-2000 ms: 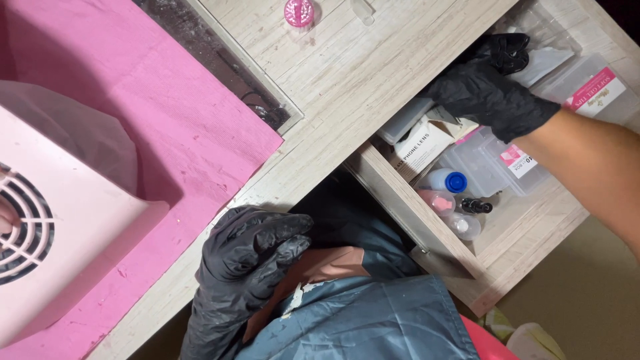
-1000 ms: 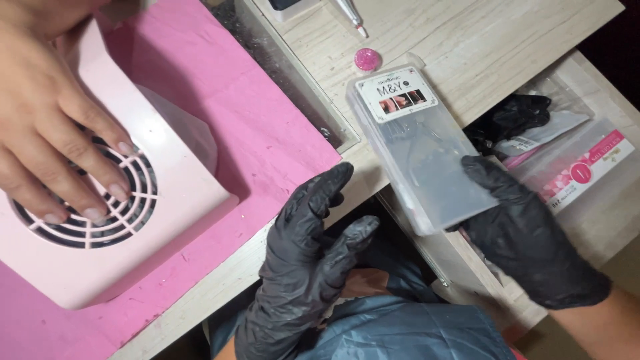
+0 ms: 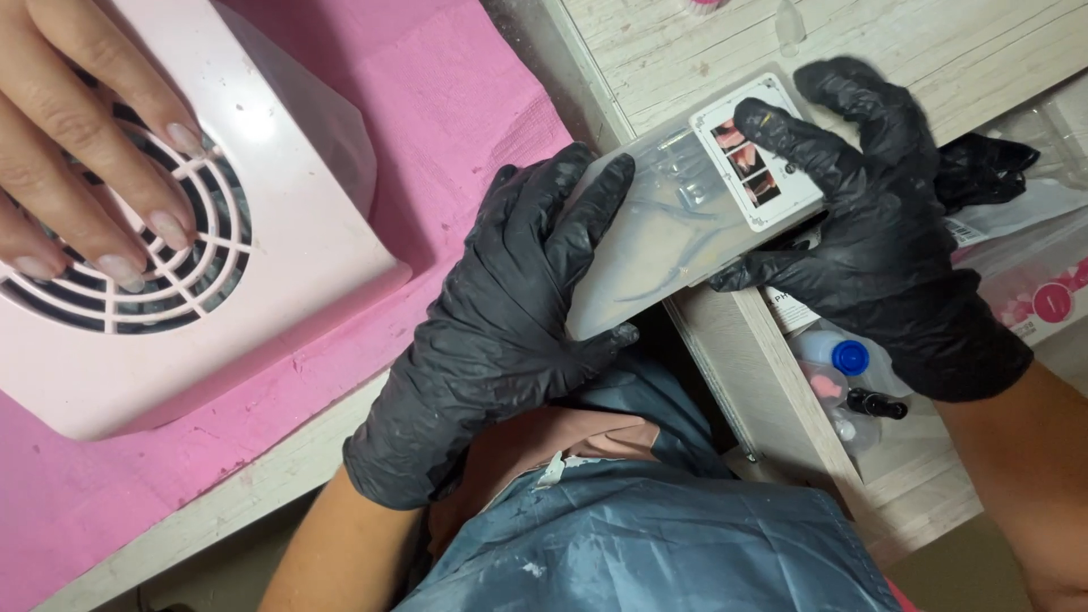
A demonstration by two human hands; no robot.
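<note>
A clear plastic box (image 3: pixel 671 221) with a printed card label is held between my two black-gloved hands, above the table edge and the open drawer. My left hand (image 3: pixel 510 314) grips its left end, fingers over the top and thumb at the lower edge. At the labelled end, my right hand (image 3: pixel 875 195) has its fingers over the label and its thumb along the near side. The box looks closed, and clear pieces show inside it. To the left, another person's hand (image 3: pixel 93 144) rests on the round grille of a pink nail dust collector (image 3: pixel 297 306).
The open drawer (image 3: pixel 799 399) at right holds a blue-capped bottle (image 3: pixel 850 357), small bottles, a black bundle (image 3: pixel 986 170) and clear packages. A pink sheet (image 3: pixel 459 85) covers the table's left part. A clear nail-shaped piece (image 3: pixel 789 27) lies on the wood near a pink-topped item.
The right hand first reached into the drawer, then held the clear box up alone. Now the left hand grips its other end, and the box has turned. The other person's hand came onto the grille.
</note>
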